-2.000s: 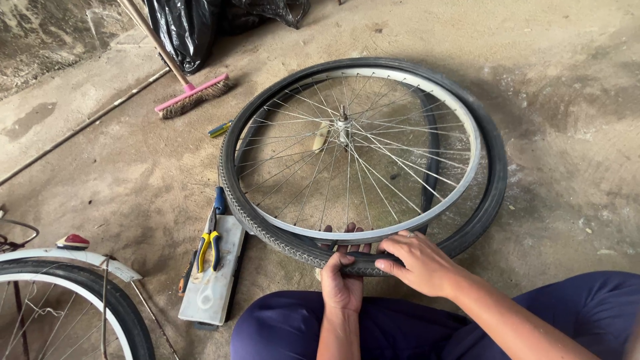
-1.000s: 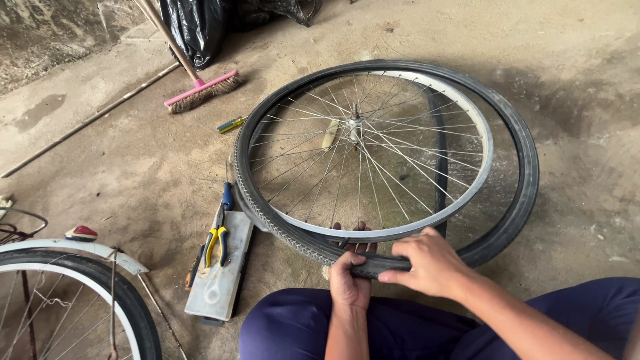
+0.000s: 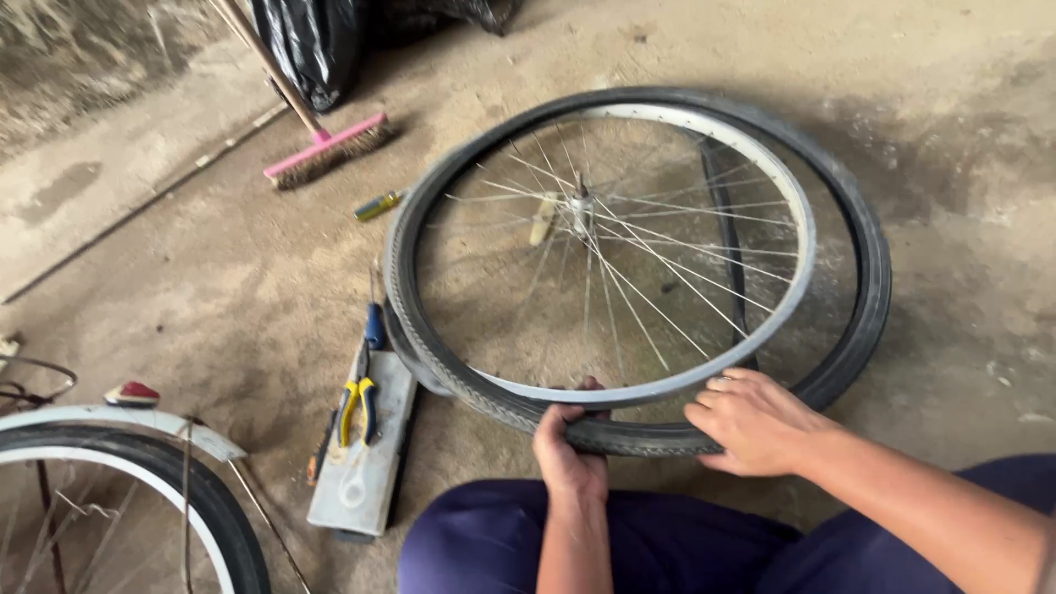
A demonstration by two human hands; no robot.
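A spoked bicycle wheel rim [image 3: 796, 272] lies tilted inside a black rubber tyre [image 3: 874, 264]. On the left the tyre sits around the rim; on the right a gap parts them. My left hand [image 3: 573, 454] grips the tyre at its near side, with fingertips showing beside the rim. Farther right along the same stretch, my right hand [image 3: 747, 421] holds the tyre, its fingers curled between tyre and rim. A dark inner tube [image 3: 730, 247] is visible through the spokes, beneath the wheel.
Yellow-and-blue pliers [image 3: 359, 404] rest on a grey plastic case [image 3: 384, 487], near a blue-handled screwdriver [image 3: 374, 326]. Another screwdriver [image 3: 378, 205] lies by the tyre. A pink broom [image 3: 326, 148] and black bags [image 3: 309, 49] stand behind; a second bicycle wheel [image 3: 190, 503] is at lower left.
My right hand has moved right along the tyre, away from my left hand, which still grips it. The near part of the rim now shows closer to my right hand.
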